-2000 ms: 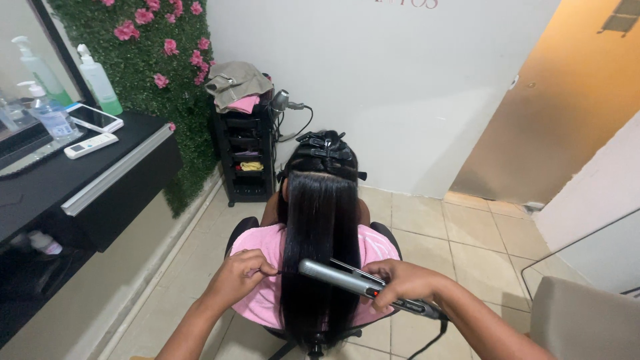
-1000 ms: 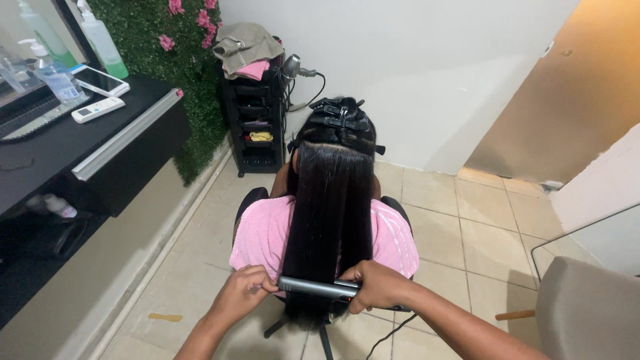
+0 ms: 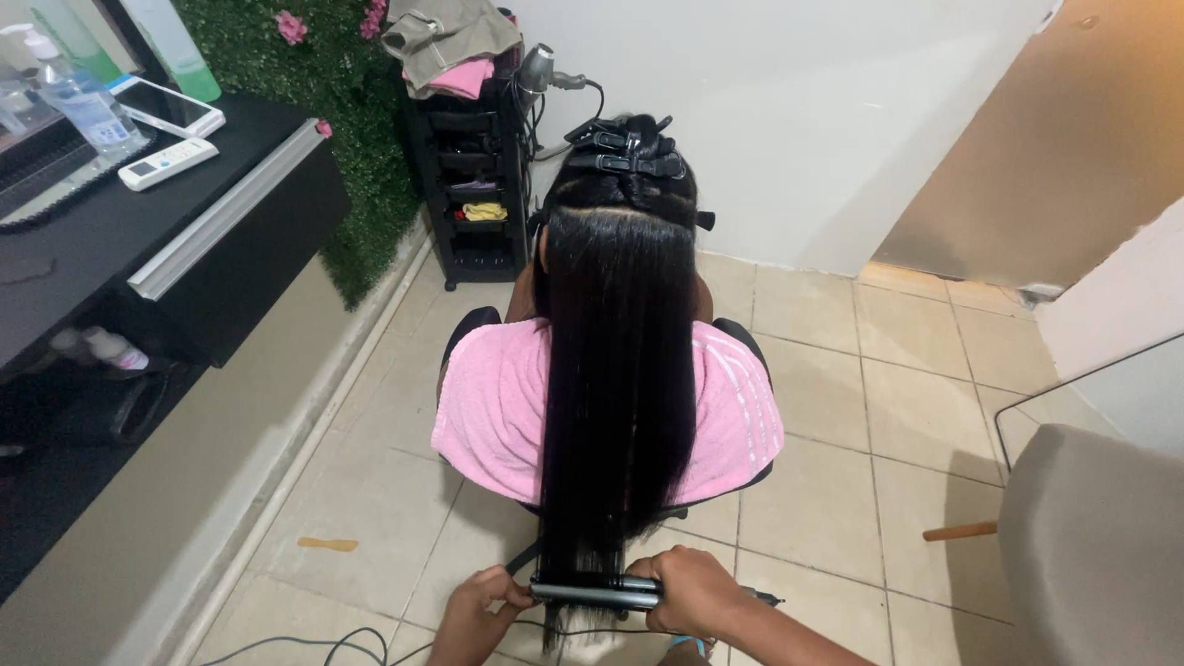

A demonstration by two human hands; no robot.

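Note:
A seated person, seen from behind, has long straight dark hair (image 3: pixel 620 370) hanging down the back over a pink towel (image 3: pixel 490 407). Black hair clips (image 3: pixel 638 165) hold the upper hair on the crown. My right hand (image 3: pixel 689 592) grips a grey hair straightener (image 3: pixel 592 595), whose plates lie across the hair close to its ends. Fingers and thumb of my left hand (image 3: pixel 483 610) pinch at the straightener's tip; whether they also hold strands is unclear.
On the left a black counter (image 3: pixel 250 139) carries a phone, a remote control (image 3: pixel 168 164) and bottles. A black trolley (image 3: pixel 476 250) with a hair dryer (image 3: pixel 536 69) stands by the wall. A beige chair (image 3: pixel 1091 546) is at right; a cable (image 3: pixel 296 640) crosses the floor.
Both hands and the straightener have moved down the hair, from the towel's lower part to near the ends. The straightener, slanted two seconds ago, now lies nearly level. The view has shifted.

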